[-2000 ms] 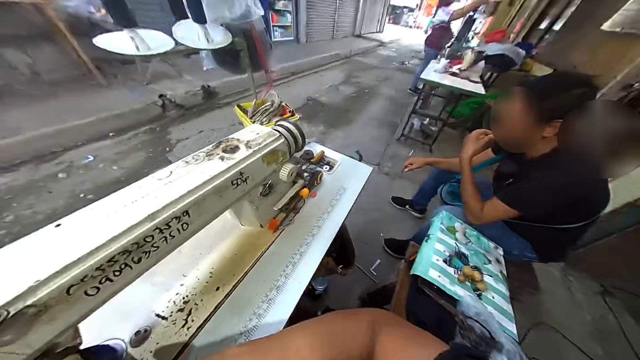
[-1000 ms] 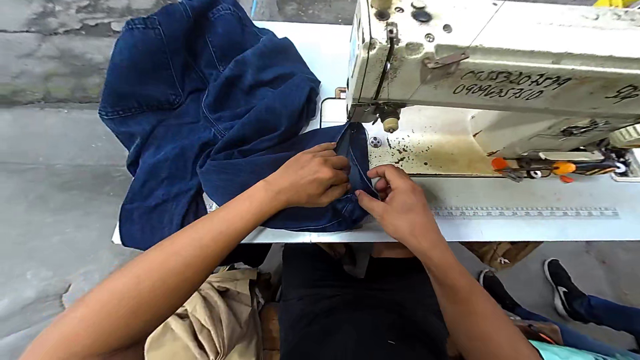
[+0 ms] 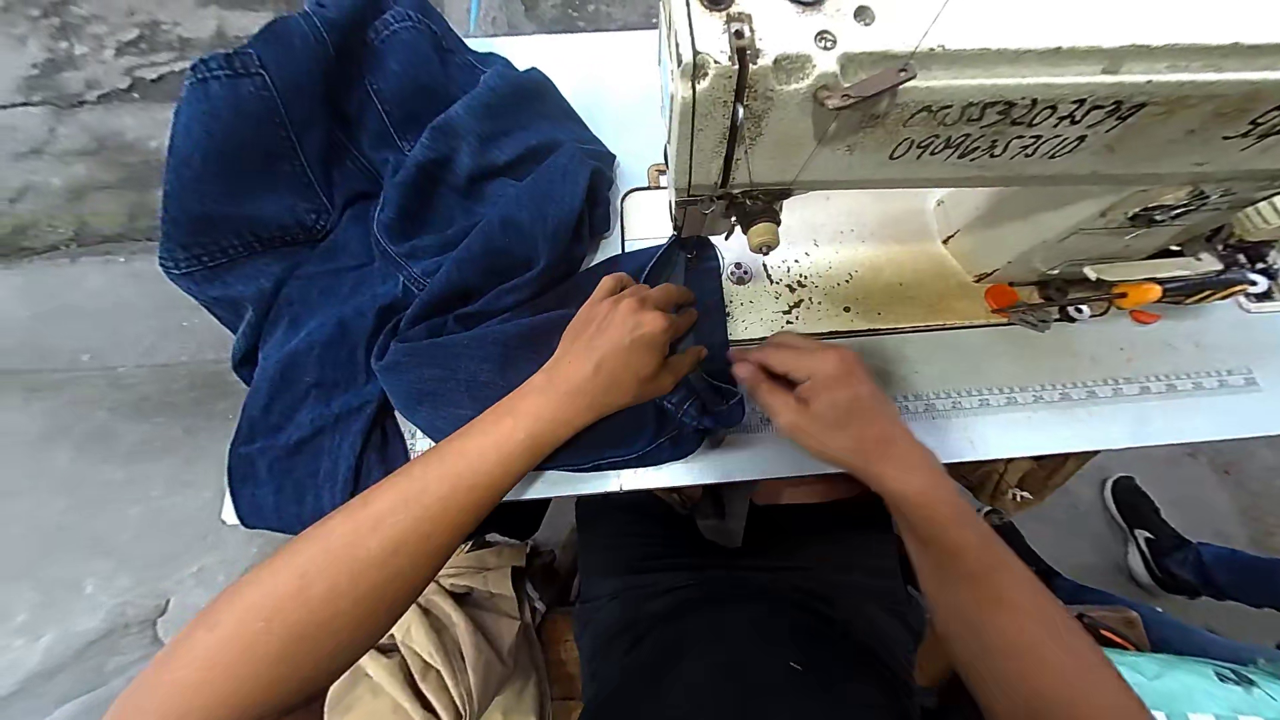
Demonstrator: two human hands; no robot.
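Dark blue denim trousers (image 3: 480, 230) lie bunched over the left of the sewing table, one leg end reaching beneath the needle area of an industrial sewing machine (image 3: 860, 110). My left hand (image 3: 630, 345) presses on this denim just in front of the presser foot, fingers bent over the fabric. At the right edge of the denim is my right hand (image 3: 820, 395), slightly blurred, thumb and forefinger close together; whether cloth is between them cannot be told. The needle is hard to make out.
A measuring tape (image 3: 1000, 397) runs along the table front (image 3: 1100, 420). Orange-handled tools (image 3: 1135, 295) lie by the machine's base at right. Tan cloth (image 3: 450, 640) hangs below at left. Another person's shoe (image 3: 1140, 530) shows at right.
The view has swung from the street side down to the machine and denim. Since one second ago my right hand has moved right, away from my left hand, which stays on the denim.
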